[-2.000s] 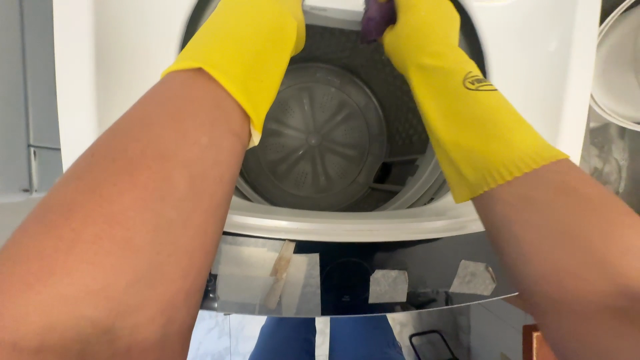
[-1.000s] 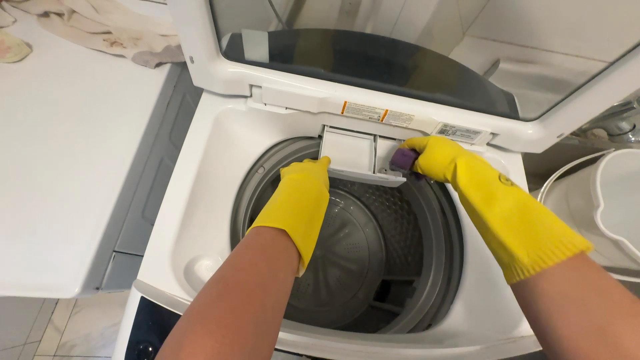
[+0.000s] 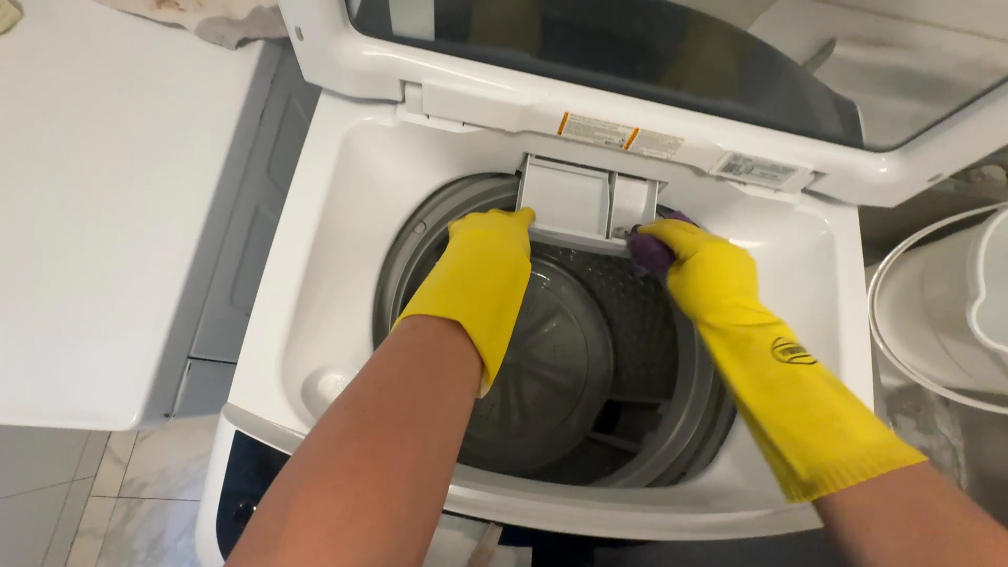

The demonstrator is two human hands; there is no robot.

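Over the tub of a white top-loading washing machine [image 3: 315, 165], a white detergent drawer [image 3: 564, 198] with two compartments stands pulled out from the rear rim. My left hand [image 3: 492, 260], in a yellow rubber glove, has its fingers at the drawer's left front corner; its fingertips are partly hidden, so the grip is unclear. My right hand [image 3: 701, 260], gloved alike, holds a purple cloth [image 3: 652, 252] against the drawer's right front corner, by the smaller compartment. Below lies the grey drum [image 3: 543, 362] with its round ribbed base.
The machine's lid [image 3: 614, 71] with a dark window stands raised behind the drawer. A white bucket [image 3: 929, 315] is close on the right. A white-topped appliance [image 3: 102, 220] stands at the left, with a stained cloth [image 3: 228, 20] at its back edge.
The view has swung strongly from two seconds ago, when the drawer was mostly out of frame. Since one second ago, both hands have stayed at the drawer, the right still with the purple cloth.
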